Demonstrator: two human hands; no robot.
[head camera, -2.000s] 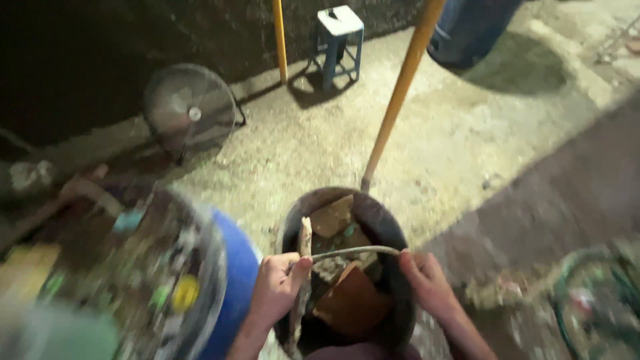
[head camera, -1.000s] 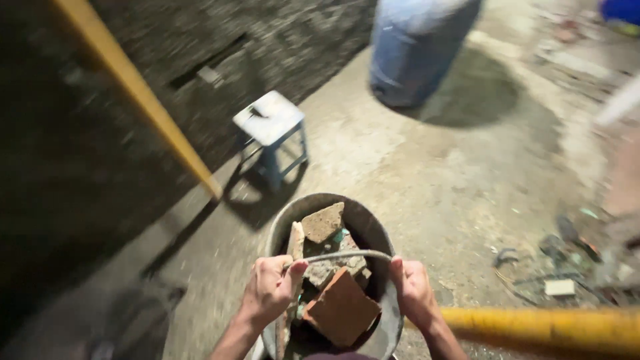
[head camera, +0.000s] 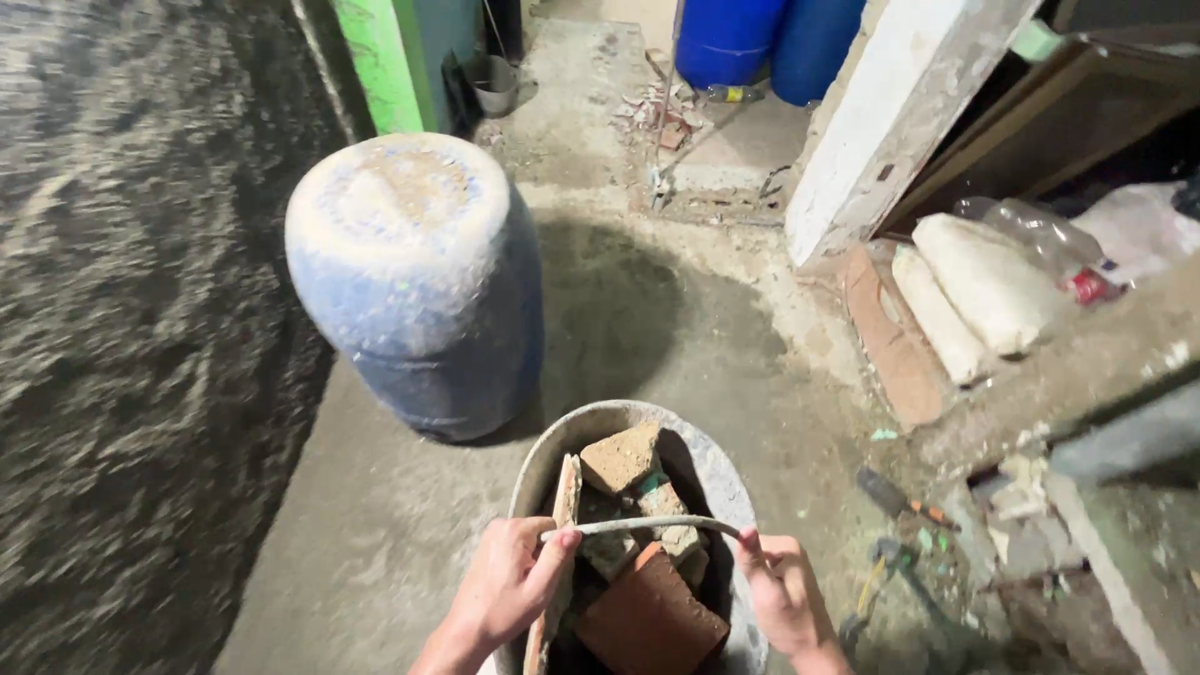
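Observation:
A round grey bucket holds broken masonry: a reddish tile piece, a tan chunk, and a long thin slab upright along its left side. The curved bucket handle spans the opening. My left hand grips the handle's left end, thumb on top, beside the slab. My right hand grips its right end near the rim. The bucket's lower part is out of view.
A dusty blue barrel stands ahead on the left, by a rough dark wall. White sacks lie right, behind a low ledge. A trowel-like tool and debris lie on the floor. Blue drums stand farther off.
The view has swung far to the right, so the stool and yellow pole are out of sight and the blue barrel is nearer. Both hands keep hold of the bucket's handle.

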